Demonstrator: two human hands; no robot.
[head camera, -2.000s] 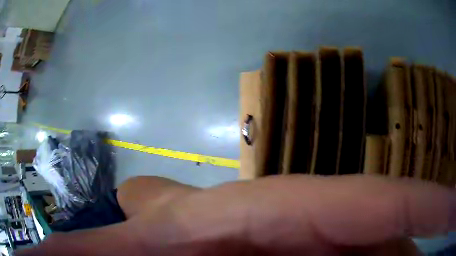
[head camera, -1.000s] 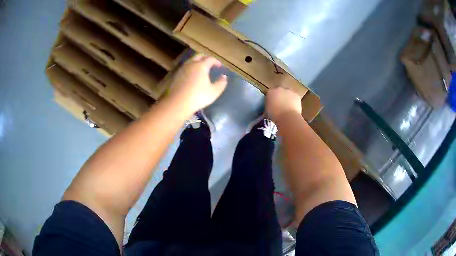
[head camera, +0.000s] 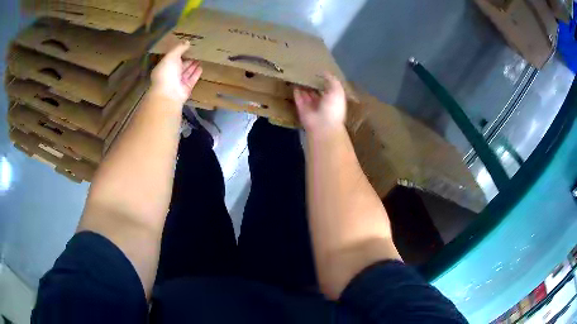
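Observation:
A flat brown laptop box (head camera: 278, 47) with "Laptop" printed on its broad face lies across in front of my legs. A dark carry handle (head camera: 255, 62) shows near its front edge, between my hands. My left hand (head camera: 177, 73) holds the box's left end, fingers spread at the edge. My right hand (head camera: 321, 104) grips the front edge near its right end, thumb on top. Below the printed panel, narrow brown cardboard edges show a round dark hole and a slot. The fingertips under the cardboard are partly hidden.
Several laptop boxes (head camera: 60, 73) stand in a row at the left on the grey floor. A large shipping carton (head camera: 411, 149) with a dark open end is by my right leg. A green frame bar (head camera: 459, 120) and green-topped bench (head camera: 506, 253) are at the right. More cartons (head camera: 520, 31) are upper right.
Both hands are now on the box, whose printed face shows instead of its narrow holed side. My left hand was empty before. The row of boxes at the left now shows closed-looking tops with handles.

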